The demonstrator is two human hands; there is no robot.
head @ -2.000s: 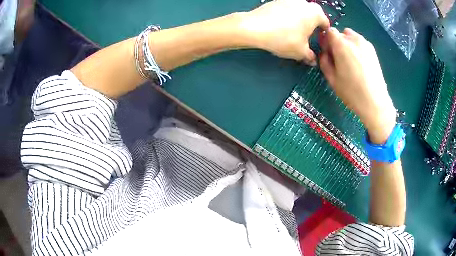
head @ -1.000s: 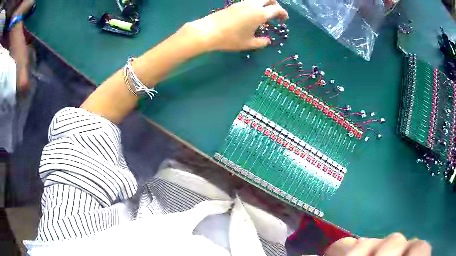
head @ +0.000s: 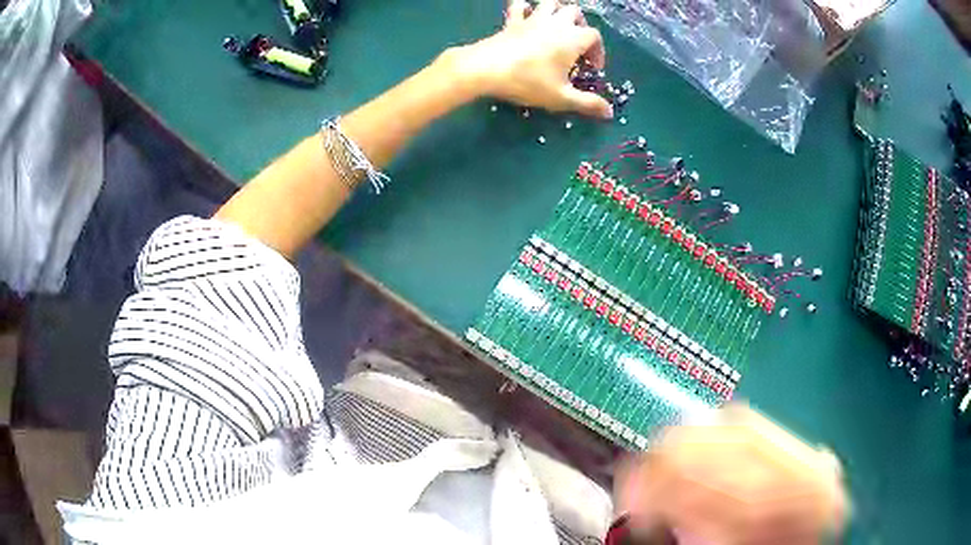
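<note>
A green circuit board panel (head: 607, 309) lies near the table's front edge, with rows of red and silver parts. Wired capsules (head: 697, 195) stick out along its far edge on red wires. My left hand (head: 543, 59) is at the back, fingers curled over a loose pile of wired capsules (head: 615, 94); whether it grips any is hidden. My right hand (head: 735, 484) is blurred at the panel's near right corner, over the table edge; its fingers and anything in them cannot be made out.
A clear plastic bag (head: 735, 64) lies behind the panel, beside a cardboard box (head: 849, 15). Stacked panels (head: 905, 240) lie at the right. Black housings with a yellow-green cylinder (head: 282, 59) lie at the far left. A pale hanging cloth or sheet (head: 43, 149) is at the left edge.
Both hands were together over the panel's far side two seconds ago. They have parted: my left hand moved to the pile, my right hand down to the near right. The far capsules are uncovered.
</note>
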